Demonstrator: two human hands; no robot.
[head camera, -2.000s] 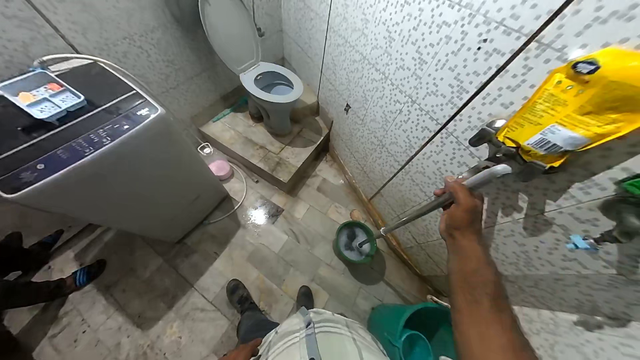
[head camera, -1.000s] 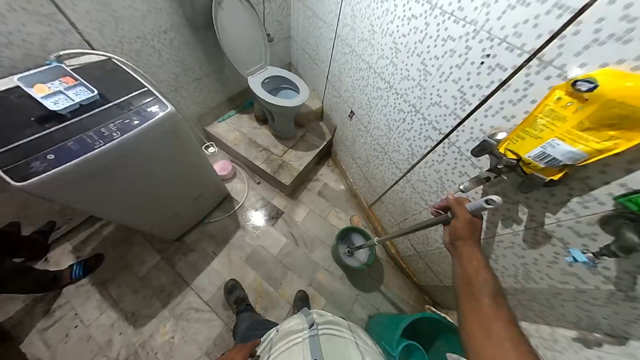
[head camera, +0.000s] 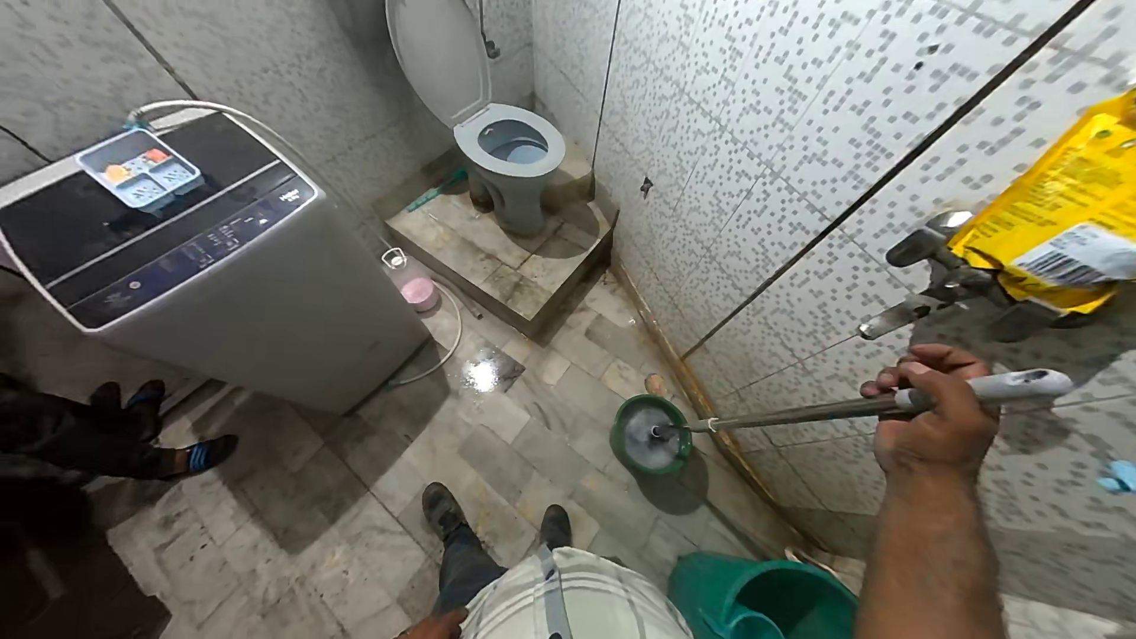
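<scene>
My right hand (head camera: 941, 404) grips the light grey end of a long-handled cleaning tool (head camera: 799, 413). Its pole slants down to the left, and its lower end dips into a small green bucket (head camera: 627, 458) of cloudy, foamy liquid on the floor. That submerged end is hidden. Near the bottom edge, my left hand (head camera: 437, 625) shows only partly beside my checked shirt; its fingers are mostly cut off. Just above my right hand, a yellow plastic pouch (head camera: 1056, 204) rests at the metal wall taps (head camera: 954, 280).
A washing machine (head camera: 257, 328) with a divided tray (head camera: 140, 169) stands left. A toilet (head camera: 524, 191) sits on a tiled step, with a pink object (head camera: 419, 294) and hose nearby. A larger green bucket (head camera: 701, 586) is bottom right. Another person's feet (head camera: 209, 454) show at left.
My right hand has shifted along with the handle, which now lies flatter, closer to horizontal, than two seconds ago. The tool's lower end stays in the small green bucket.
</scene>
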